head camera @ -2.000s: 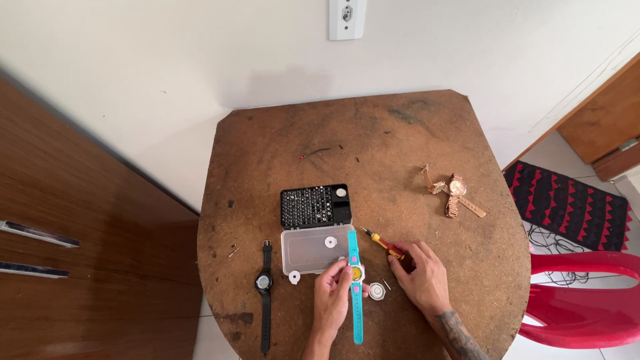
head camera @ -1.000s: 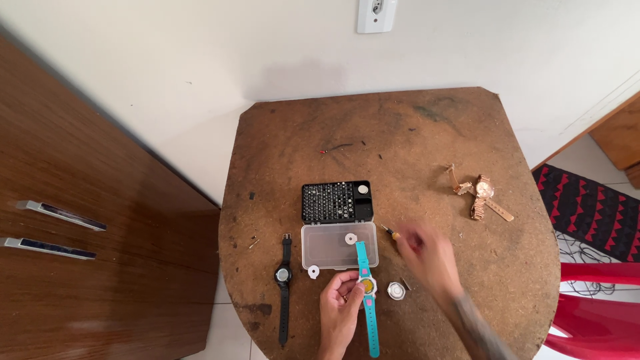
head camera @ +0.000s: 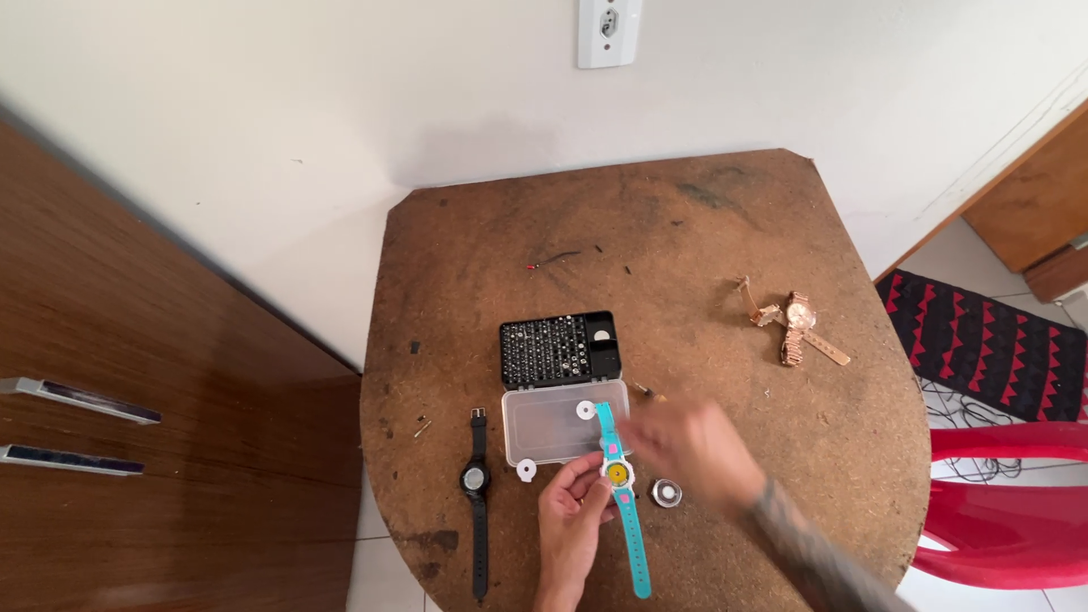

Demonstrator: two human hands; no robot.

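Note:
My left hand [head camera: 575, 518] grips the white case of a wristwatch with a turquoise strap [head camera: 631, 544]; a yellow disc shows in the case. My right hand [head camera: 701, 450], blurred, is just right of this watch; whether its fingers hold anything cannot be told. Partly behind it, a screwdriver [head camera: 650, 393] lies on the wood. A small round watch part [head camera: 667, 493] rests right of the turquoise watch. Above my left hand, an open black case of small metal parts [head camera: 544, 350] has its clear lid [head camera: 544, 425] folded down, with a white disc [head camera: 586, 410] on it.
A black wristwatch [head camera: 475, 480] and another white disc [head camera: 526, 469] lie left of my left hand. Rose-gold watches [head camera: 799, 314] are at the right on the wooden table [head camera: 680, 331]. A thin wire [head camera: 557, 257] lies farther back. A red chair [head camera: 1003, 527] stands at the right.
My right hand was beside the screwdriver two seconds ago, and has since come away from it to beside the turquoise watch. My left hand keeps its hold on that watch.

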